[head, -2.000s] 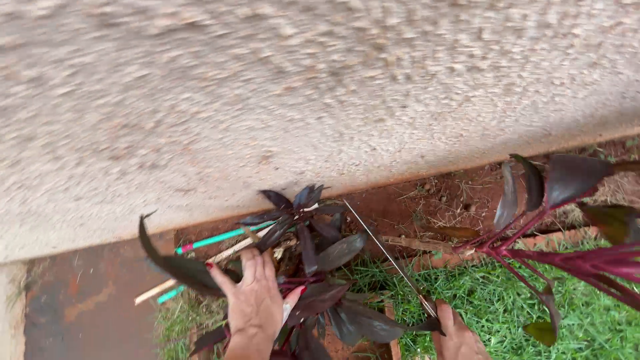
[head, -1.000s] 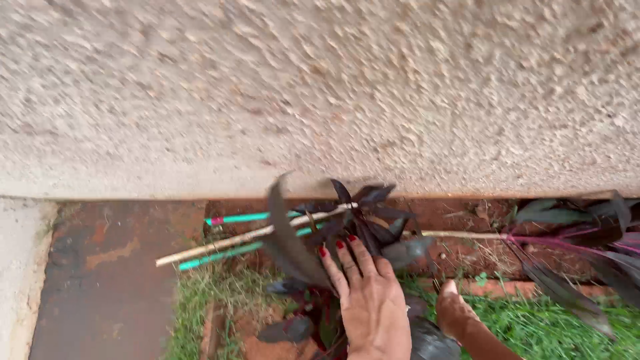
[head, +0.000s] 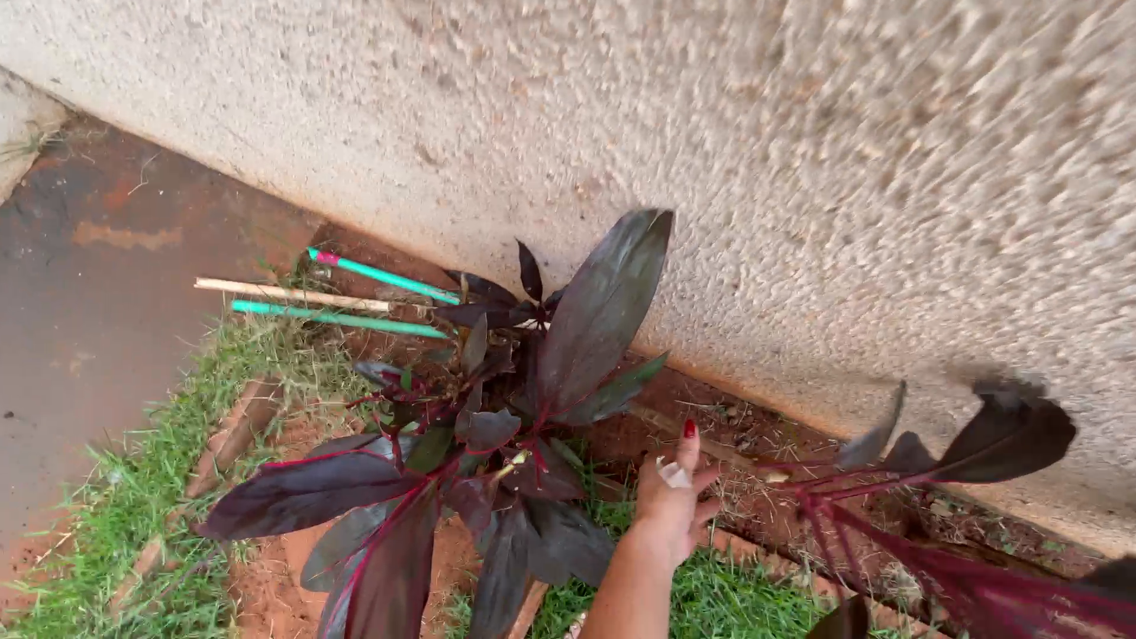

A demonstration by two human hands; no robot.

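Note:
My left hand [head: 674, 501] reaches up from the bottom edge, right of a dark purple cordyline plant [head: 497, 426]. Its fingers are spread, with one red nail showing, and I see nothing gripped. A white patch lies on the hand; whether it is a dressing or a scrap, I cannot tell. Beside the hand, a pale stem [head: 692, 439] lies over the soil. Farther right a second cordyline [head: 834, 506] with magenta stalks leans over the bed. My right hand is out of sight, as is the blade seen earlier.
A rough textured wall [head: 799, 177] borders the bed. Left of the plant lie an upper green stick [head: 382, 276], a tan stick [head: 293, 295] and a lower green stick [head: 337, 319]. Brick edging [head: 235, 430], grass [head: 745, 595] and a reddish-brown paved strip [head: 80, 328] are nearby.
My left hand has come away from the dark leaves to their right side. My right hand, which held a long thin blade two seconds ago, has left the view.

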